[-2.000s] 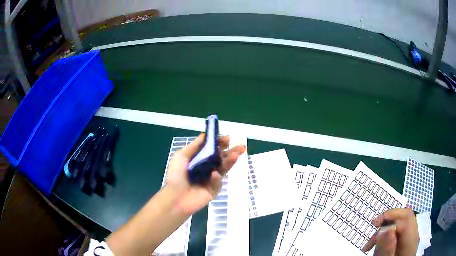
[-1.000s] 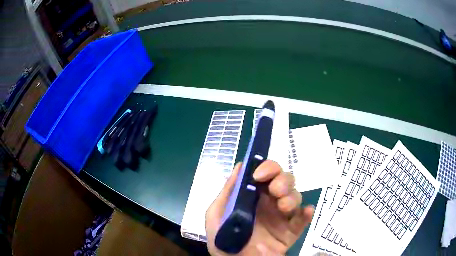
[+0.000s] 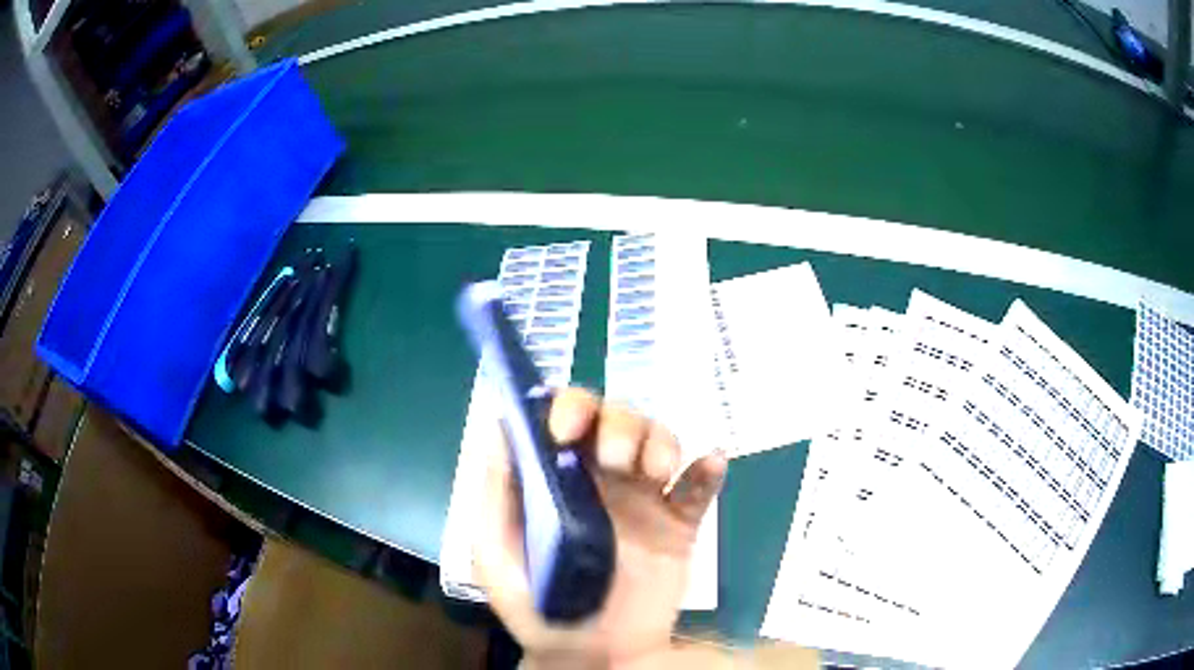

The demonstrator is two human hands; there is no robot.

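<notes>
My left hand (image 3: 629, 524) is at the lower centre, closed around a purple-and-black pen-shaped device (image 3: 537, 471). The device leans up and to the left; its blurred narrow end is over a silver label strip (image 3: 543, 295). A blurred, skin-coloured part of what looks like my right hand (image 3: 759, 658) is cut off by the bottom edge; its fingers and anything in them are hidden. A grey label strip (image 3: 634, 301) lies behind my left hand. A small-print sticker sheet (image 3: 779, 360) and overlapping black-framed sticker sheets (image 3: 969, 432) lie to the right.
Several dark pens (image 3: 295, 340) lie at the left of the green bench, beside a blue bin (image 3: 197, 249). A cardboard box (image 3: 144, 550) is below. A dot sticker sheet (image 3: 1163, 380) and a white oblong (image 3: 1176, 524) are at the right edge. A pale rail (image 3: 838, 236) crosses behind.
The device was upright and now tilts left, still in my left hand. My right hand has left the framed sheets at right and barely shows at the bottom edge. The camera view has shifted.
</notes>
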